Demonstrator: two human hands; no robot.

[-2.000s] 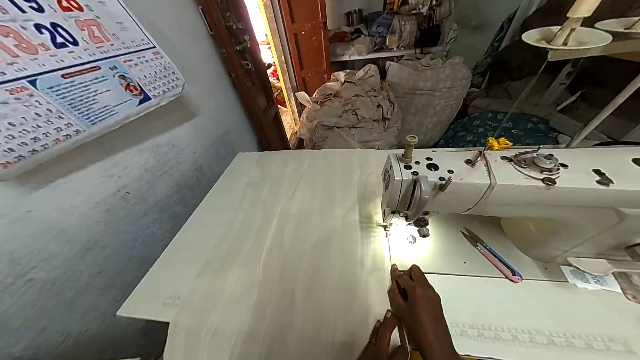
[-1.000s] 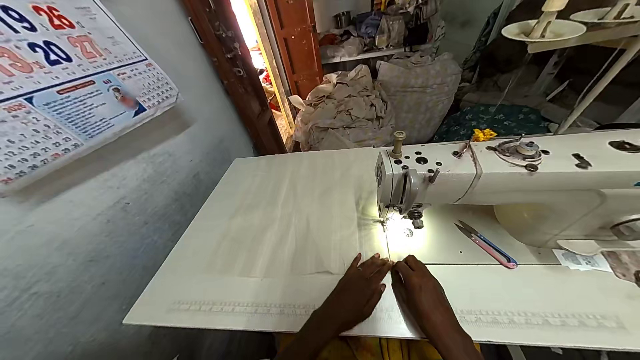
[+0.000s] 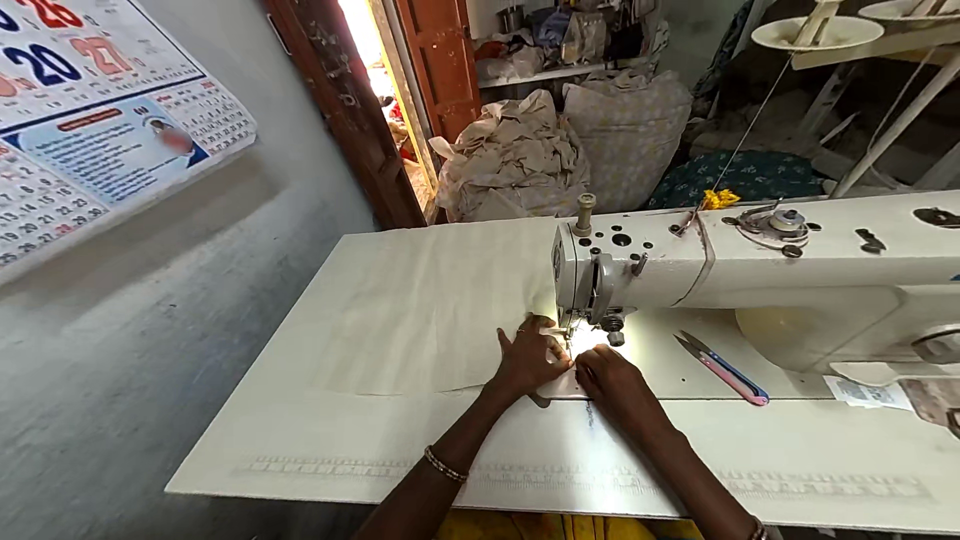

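Pale, thin fabric (image 3: 420,322) lies flat on the sewing machine table, left of the needle. My left hand (image 3: 531,356) rests on its right edge, thumb and forefinger pinched together just in front of the lit presser foot (image 3: 570,334). Close beside it, my right hand (image 3: 604,375) has its fingers curled at the fabric's edge; what lies between the fingertips is hidden. The white industrial sewing machine head (image 3: 637,262) stands behind and to the right of both hands. Thread snips (image 3: 724,369) with pink and blue handles lie on the machine bed, right of my right hand.
A ruler scale (image 3: 360,468) runs along the table's front. Thread stands (image 3: 817,34) rise at the back right. Heaped cloth (image 3: 517,157) and a stuffed sack (image 3: 626,135) sit behind the table. A calendar (image 3: 127,112) hangs on the left wall.
The fabric's near edge, which hung past the table front two seconds ago, now lies farther back on the tabletop. Since one second ago both hands have moved forward, nearer the presser foot.
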